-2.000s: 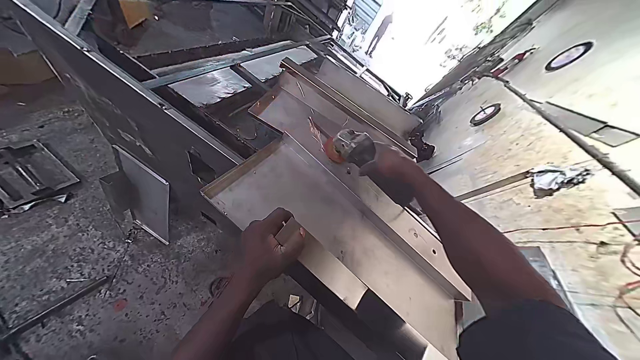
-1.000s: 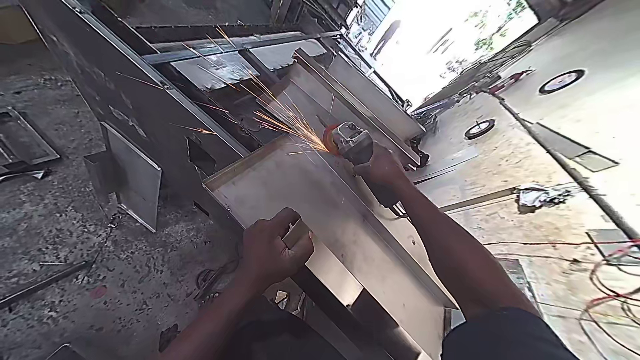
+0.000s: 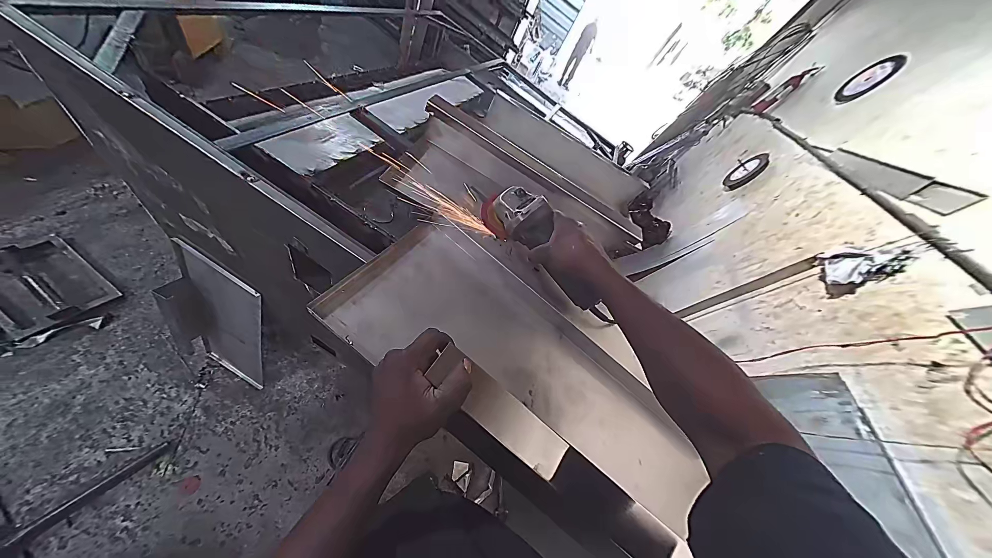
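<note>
My right hand grips an angle grinder by its body. Its disc meets the far raised edge of a long sheet-metal tray, and orange sparks fly off to the upper left. A cable hangs from the grinder's rear. With my left hand I hold the tray's near folded edge, thumb and fingers pinched around the metal. The tray lies slanted, its short end lip at the left. More bent metal panels lie beyond the grinder.
A metal frame runs along the left, sheets lying across its bars. On the floor stand a bent metal plate and a flat metal piece. Red cable crosses the right side. A person stands far off in the bright opening.
Two seconds ago little or no spark showed at the grinder; a spray of sparks now leaves its disc. My left hand keeps its hold on the near edge.
</note>
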